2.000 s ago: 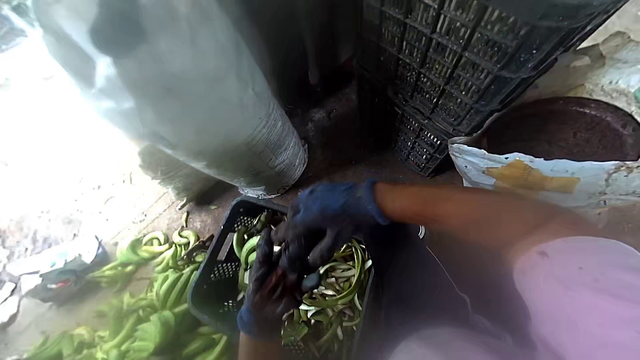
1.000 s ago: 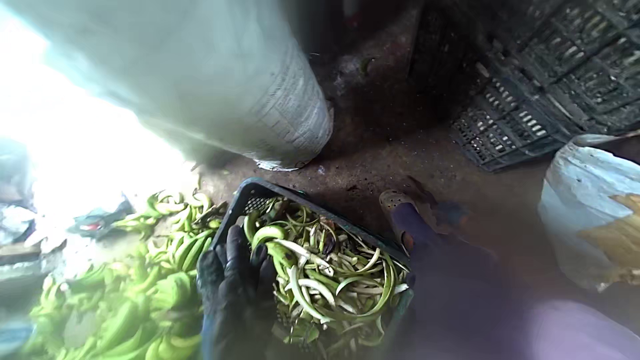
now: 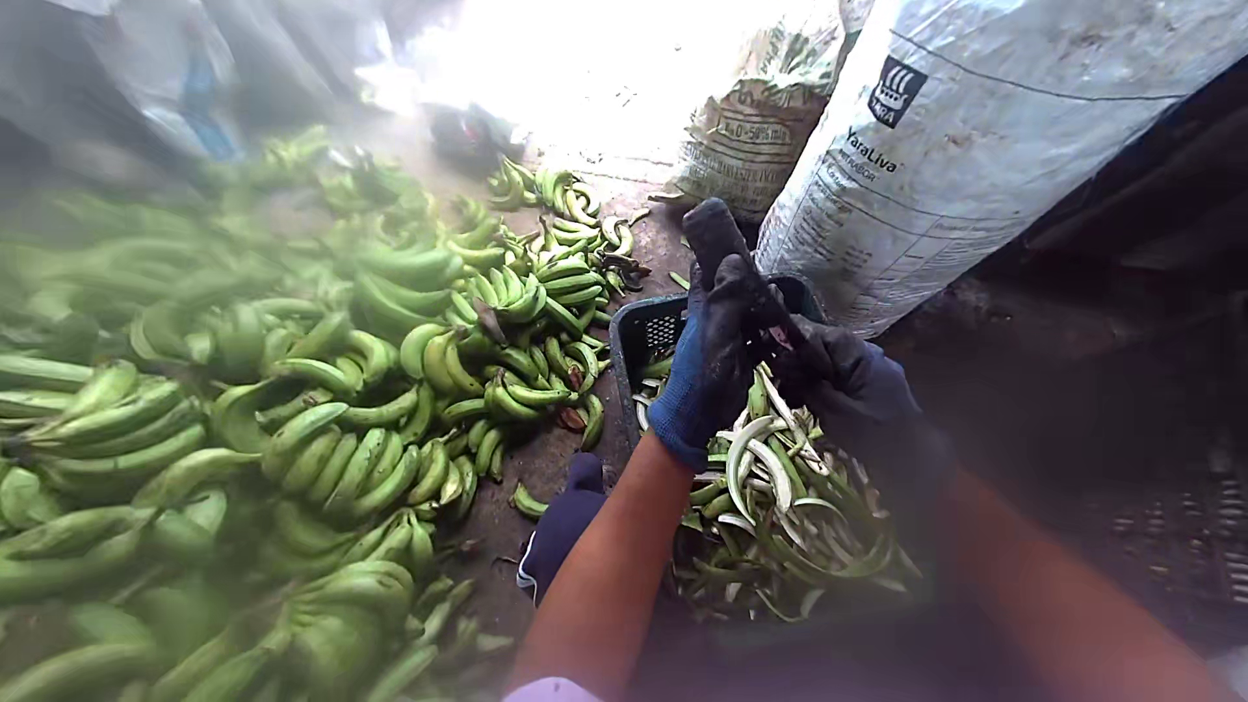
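Note:
Both hands wear blue work gloves with dark, dirty palms and fingers. My left hand [image 3: 720, 336] is raised over the far part of a dark plastic crate [image 3: 624, 385]. My right hand [image 3: 848, 370] meets it from the right, above the crate. A small dark form lies between the hands; whether it is a tool or gloved fingers cannot be told. Green and white plantain peels [image 3: 770, 478] fill the crate below them. Green plantains [image 3: 370, 458], many in bunches, are heaped on the floor left of the crate.
A tall white woven Yara sack [image 3: 936, 166] stands just beyond the crate, a second printed sack [image 3: 751, 146] behind it. A dark shoe or clothed foot [image 3: 565, 526] is beside the crate's left side. One loose plantain [image 3: 528, 501] lies near it.
The view has swung left, showing more of the plantain heap. My right hand, not seen clearly one second ago, is now up against my left hand, which has risen from the crate's left side.

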